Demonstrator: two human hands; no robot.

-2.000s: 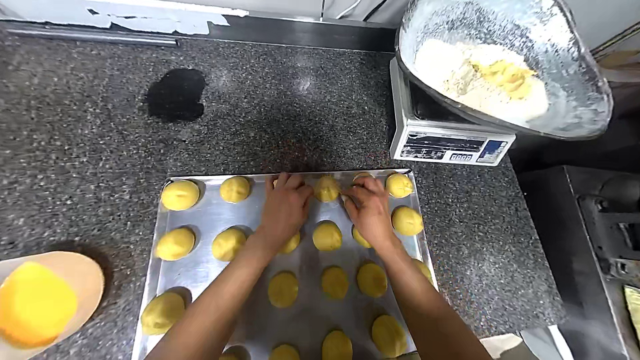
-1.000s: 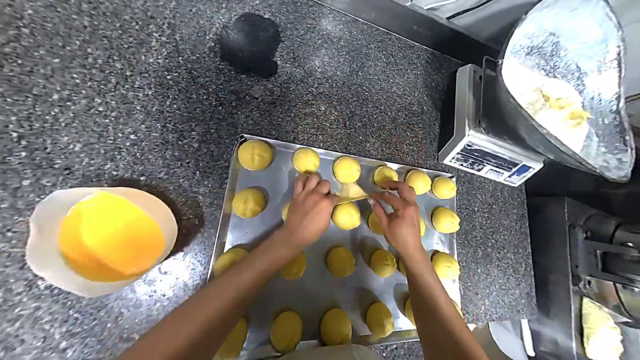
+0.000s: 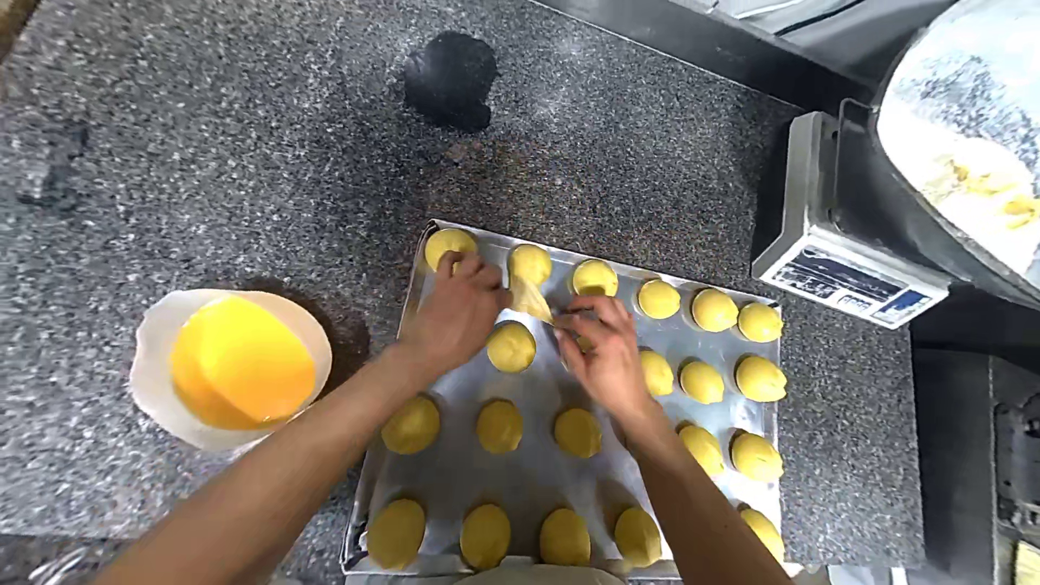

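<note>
Rows of round yellow dough balls [image 3: 511, 347] rest on a metal baking tray [image 3: 528, 479]. My left hand [image 3: 461, 305] is at the tray's upper left, its fingertips over the edge of the corner dough ball [image 3: 449, 246]; whether they grip anything is hidden. Between my hands is a thin, pale, fan-shaped thing [image 3: 530, 299], perhaps a brush, too blurred to name surely. Its narrow end meets the fingertips of my right hand [image 3: 597, 345], which is bent above the tray and partly covers a ball.
A pale bowl of yellow-orange liquid [image 3: 244, 361] stands left of the tray on the speckled countertop [image 3: 244, 162]. A dark patch [image 3: 452, 80] lies beyond. At the right, a digital scale [image 3: 849, 272] bears a metal pan [image 3: 902, 195] with white powder and yellow lumps.
The view has shifted, bringing the bowl nearer the middle. Both hands have moved left along the tray. The pale thing, seen between my hands a second ago, is still there.
</note>
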